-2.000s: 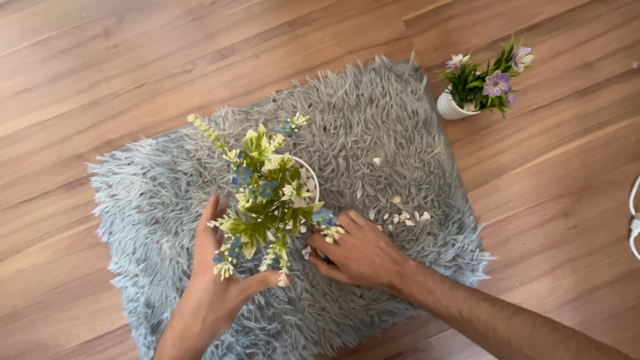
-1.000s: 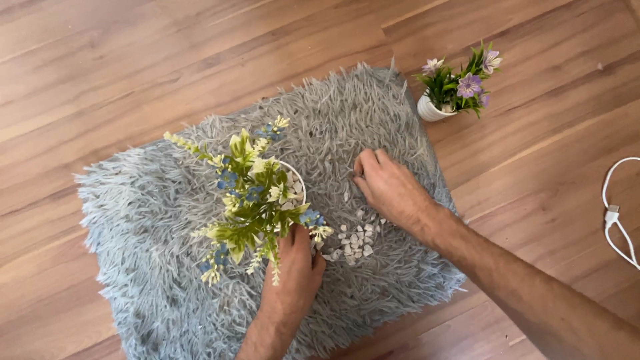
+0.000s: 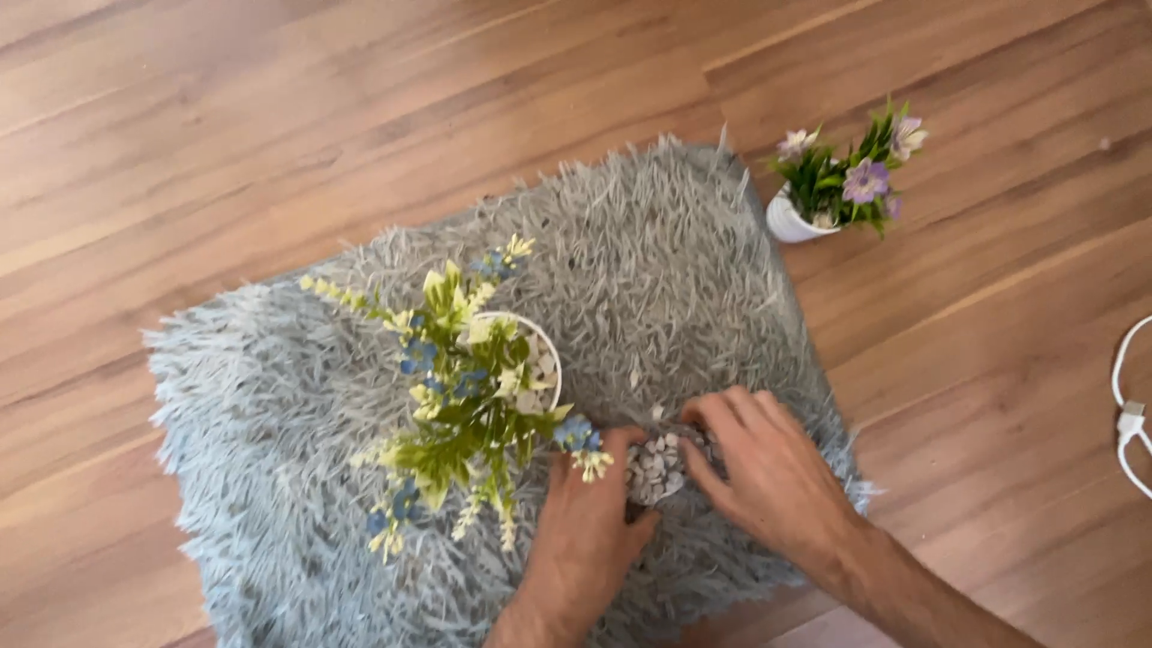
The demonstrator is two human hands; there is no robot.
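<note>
A small heap of white pebbles (image 3: 654, 470) lies on the grey shaggy rug (image 3: 630, 261), between my two hands. On its left side my left hand (image 3: 585, 522) rests with thumb and fingers apart, beside the heap. My right hand (image 3: 769, 477) curves around the right side, its fingertips at the stones; whether a pebble is under them is hidden. An artificial plant (image 3: 468, 396) with blue flowers and pale green leaves stands in a white round pot (image 3: 557, 360) just up and left of the heap, with pebbles inside. Its foliage overhangs my left fingers.
A smaller white ribbed pot (image 3: 794, 219) with purple artificial flowers (image 3: 866, 181) stands on the wood-look floor (image 3: 270, 108), past the rug's upper right corner. A white cable with a USB plug (image 3: 1131, 420) lies at the right edge.
My left hand has moved right, from under the plant to the heap. My right hand has come down to the stones from higher on the rug. The pebbles sit closer together than one second ago.
</note>
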